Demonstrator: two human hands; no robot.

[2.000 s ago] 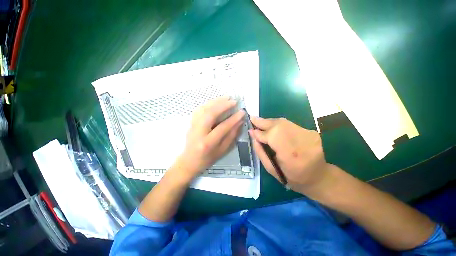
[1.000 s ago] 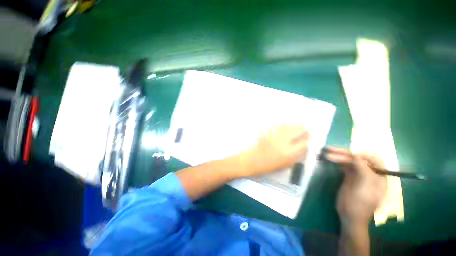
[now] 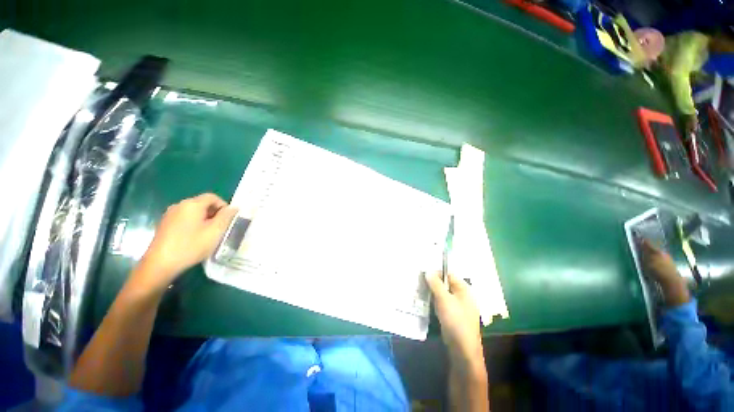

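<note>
The laptop bottom cover [image 3: 338, 229] lies tilted on the green mat, its face mostly washed out white, with a dark pad [image 3: 239, 233] near its left edge. I cannot separate the white sheet from it. My left hand [image 3: 189, 233] grips the cover's left edge with thumb and fingers. My right hand [image 3: 457, 310] is at its right edge, with the thin tweezers [image 3: 447, 253] sticking up from the fingers. Whether it also grips the cover is unclear. Pale release liner strips [image 3: 475, 233] lie just right of the cover, partly behind my right hand.
A shiny bag of black parts [image 3: 101, 169] and a white stack [image 3: 40, 137] lie at left. At right, another person's hand [image 3: 664, 269] is on a framed panel [image 3: 644, 229]. Red trays [image 3: 664, 145] and a yellow-green sleeve [image 3: 682, 72] are at the far right.
The view has swung right, showing the neighbouring person and trays. My left hand has moved from on top of the cover to its left edge. My right hand has come to its right edge.
</note>
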